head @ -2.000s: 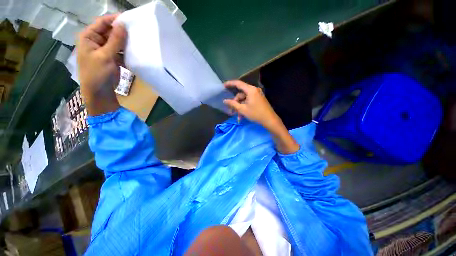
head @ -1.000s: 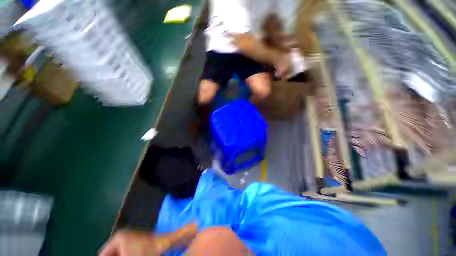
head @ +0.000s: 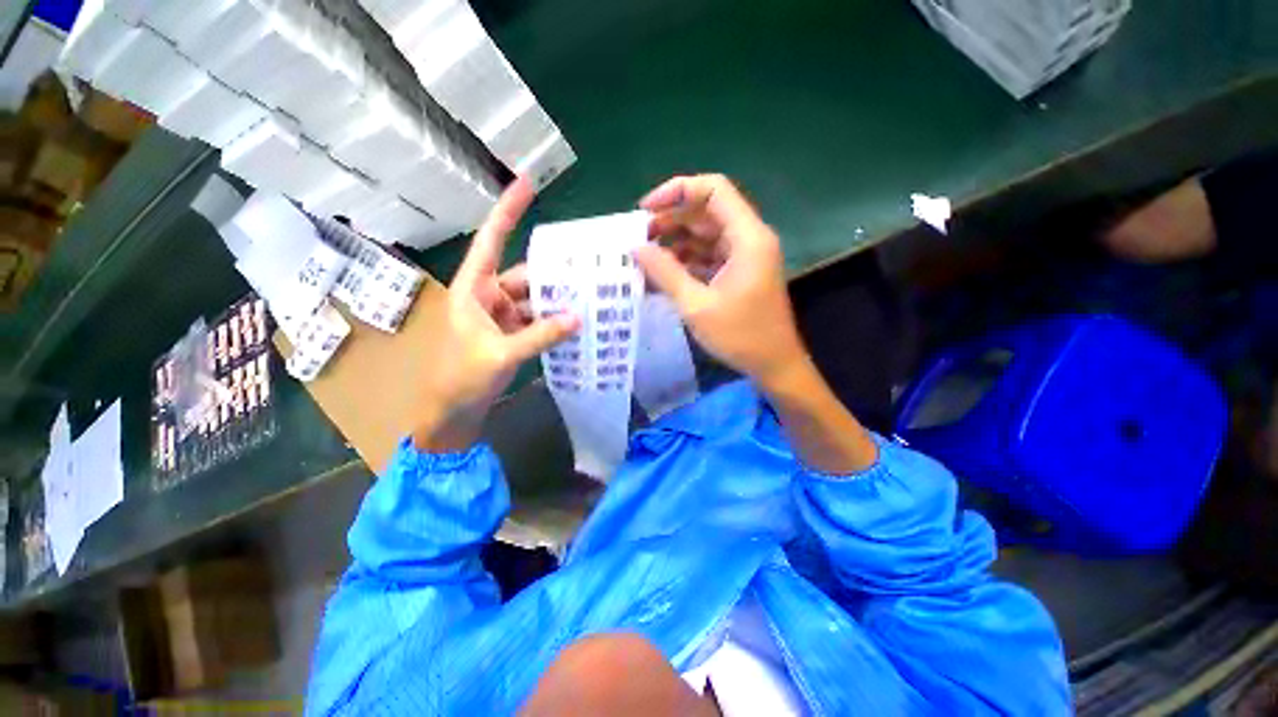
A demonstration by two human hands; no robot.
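A white label strip point(head: 596, 329) with rows of black barcode stickers hangs between my hands in front of the bench edge. My right hand point(head: 715, 273) pinches its upper right corner between thumb and fingers. My left hand point(head: 491, 315) is at its left edge, index finger pointing up and thumb lying over the printed rows; whether a sticker is on a fingertip cannot be told. A further white length of strip point(head: 666, 357) hangs behind, below my right hand. White product boxes point(head: 315, 154) stand in stepped rows behind my left hand.
Spare label strips point(head: 372, 280) lie on a brown cardboard sheet point(head: 372, 371) at left. Farther left are a clear pack of small parts point(head: 210, 385) and white paper sheets point(head: 84, 476). Another box stack point(head: 1030, 35), a paper scrap point(head: 929, 212), a blue stool point(head: 1100, 427) and a person's arm point(head: 1156, 224) are at right.
The view swung right and came back to the bench. The strip, earlier plain side out, now shows its printed side. Both hands are now close together at the strip.
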